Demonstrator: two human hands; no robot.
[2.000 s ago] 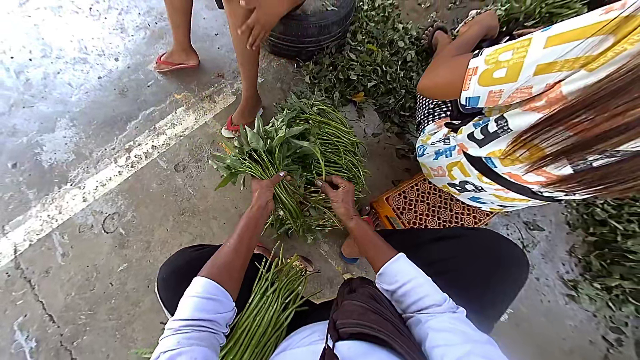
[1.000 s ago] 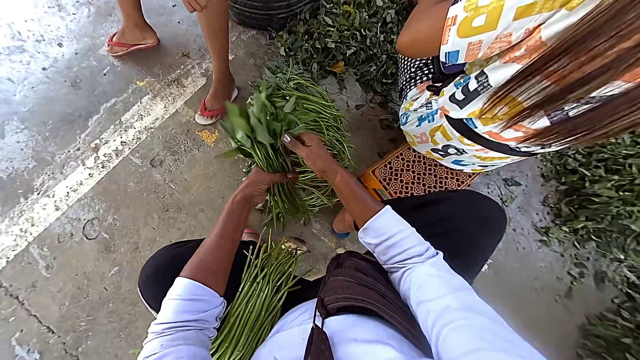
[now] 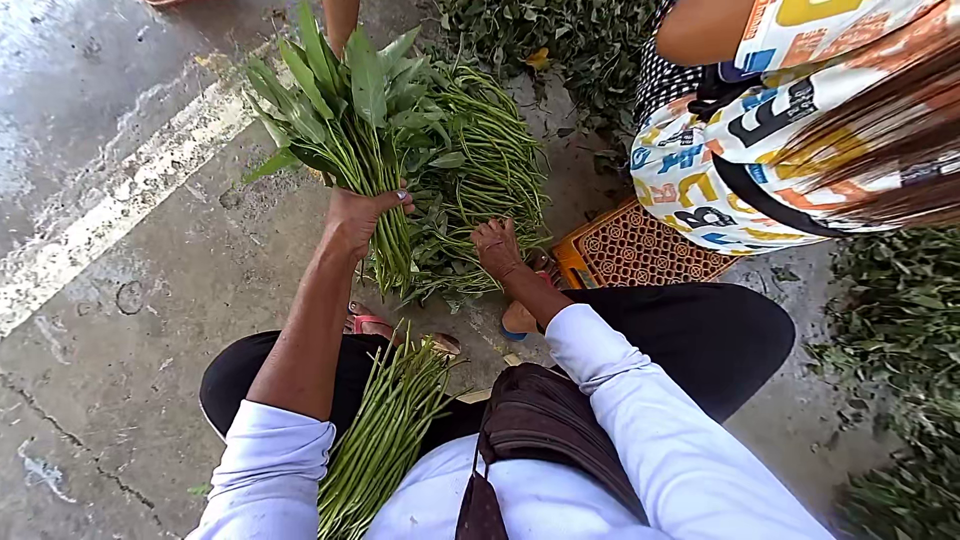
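My left hand [image 3: 364,214] grips a bunch of long green stems with broad leaves [image 3: 352,120], the leaves pointing away from me and the stem ends toward me. To its right, my right hand [image 3: 496,244] is at the near edge of a pile of long thin green stems [image 3: 491,150], fingers bent down among them; whether it pinches any stem cannot be told. Another bundle of leafless-looking green stems [image 3: 386,442] lies between my legs, against my left thigh.
A person in a patterned shirt [image 3: 697,165] sits close at the right, beside an orange plastic crate [image 3: 637,247]. Heaps of leafy greens lie at the top [image 3: 547,45] and right [image 3: 900,330]. Part of another person's limb [image 3: 340,22] shows beyond my bunch. A white line [image 3: 135,202] crosses the concrete floor.
My hands, close together before, are now apart: the left holds the leafy bunch, and the right has moved from the bunch to the stem pile. The view has shifted.
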